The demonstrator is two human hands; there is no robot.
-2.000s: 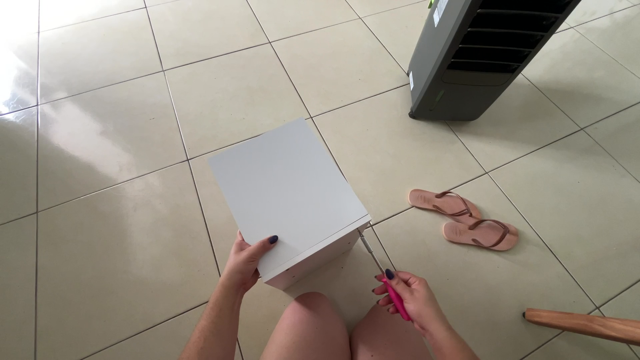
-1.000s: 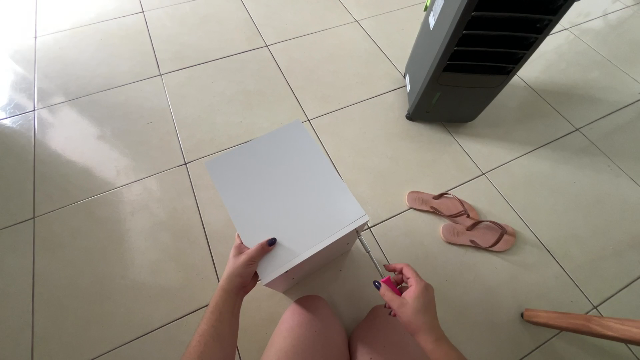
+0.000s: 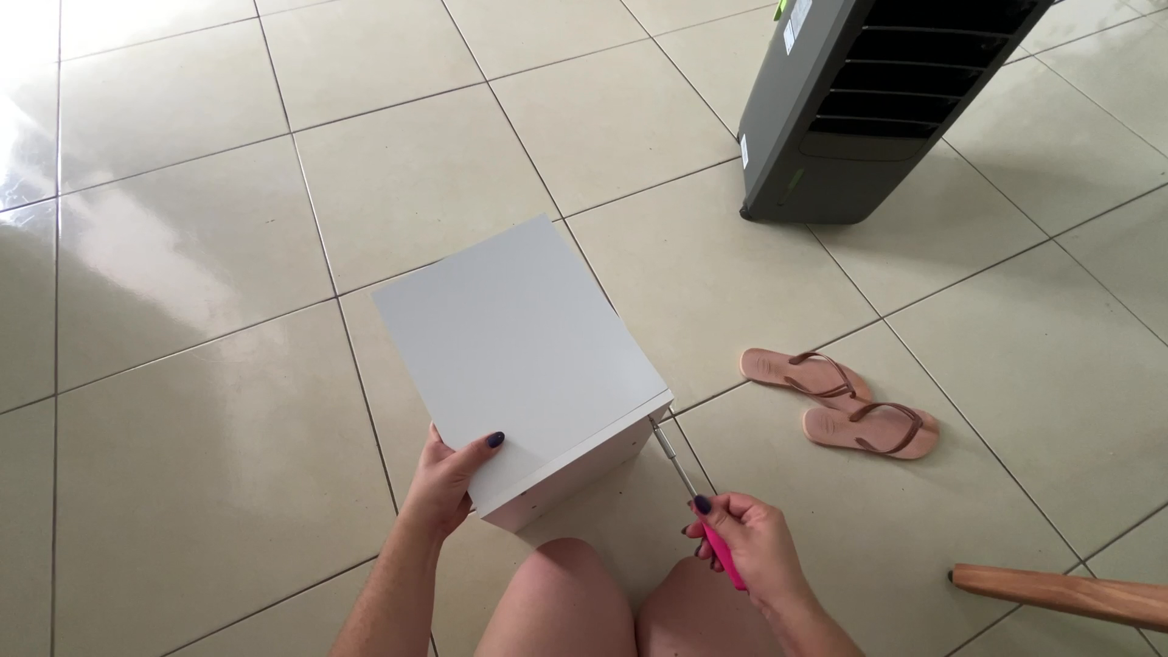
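Note:
A white panel box [image 3: 525, 338], like a small cabinet or drawer, stands on the tiled floor in front of my knees. Its near side, below the top panel, shows small holes. My left hand [image 3: 447, 479] grips the box's near left corner, thumb on top and fingers underneath or behind, hidden. My right hand [image 3: 744, 538] holds the pink handle of a screwdriver [image 3: 680, 470]. The metal shaft slants up and left to the near side of the box, close under its right corner. The tip's exact seat is too small to tell.
Two pink flip-flops [image 3: 871, 431] lie on the floor right of the box. A tall grey air cooler [image 3: 821, 173] stands at the upper right. One wooden leg [image 3: 1058, 589] of some furniture enters from the right edge. Glossy floor tiles [image 3: 201, 438] surround the box.
My right hand has shifted its fingers on the screwdriver's pink handle, more of which shows now than one second ago. The box and my left hand have stayed in place.

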